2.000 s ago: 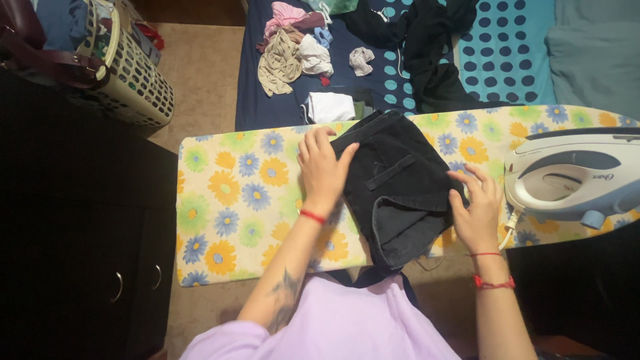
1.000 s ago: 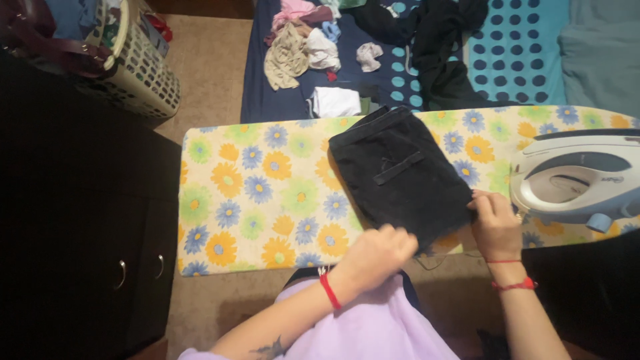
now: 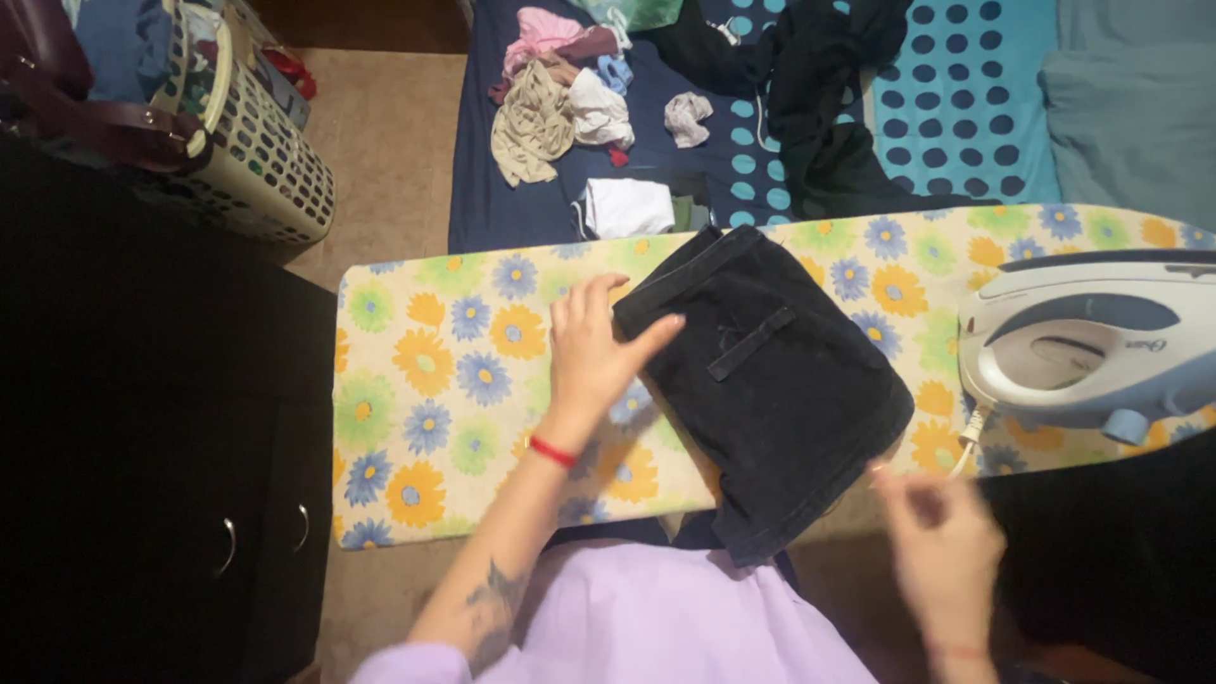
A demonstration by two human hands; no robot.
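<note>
A dark folded garment with a pocket flap or strip point(image 3: 788, 399) lies slantwise on a flowered ironing board point(image 3: 513, 399), its lower corner hanging over the near edge. My left hand point(image 3: 603, 347), fingers spread, rests at the garment's upper left edge with the thumb over the cloth. Just off the lower right corner is my right hand point(image 3: 936, 532), blurred, fingers bent; whether it touches the cloth is unclear. To the right on the board lies a white and blue Oster iron point(image 3: 1092, 342) with its cord toward me.
Beyond the board, a bed holds crumpled clothes point(image 3: 560, 95), a folded white cloth point(image 3: 627, 207) and black clothing point(image 3: 817, 114). A laundry basket point(image 3: 275, 161) stands at the upper left. Dark cabinets point(image 3: 171, 456) with metal handles flank the left side.
My left hand has moved from the garment's near edge up to its upper left edge. My right hand has come down off the right corner. The garment's open hem, seen earliest, is now laid flat.
</note>
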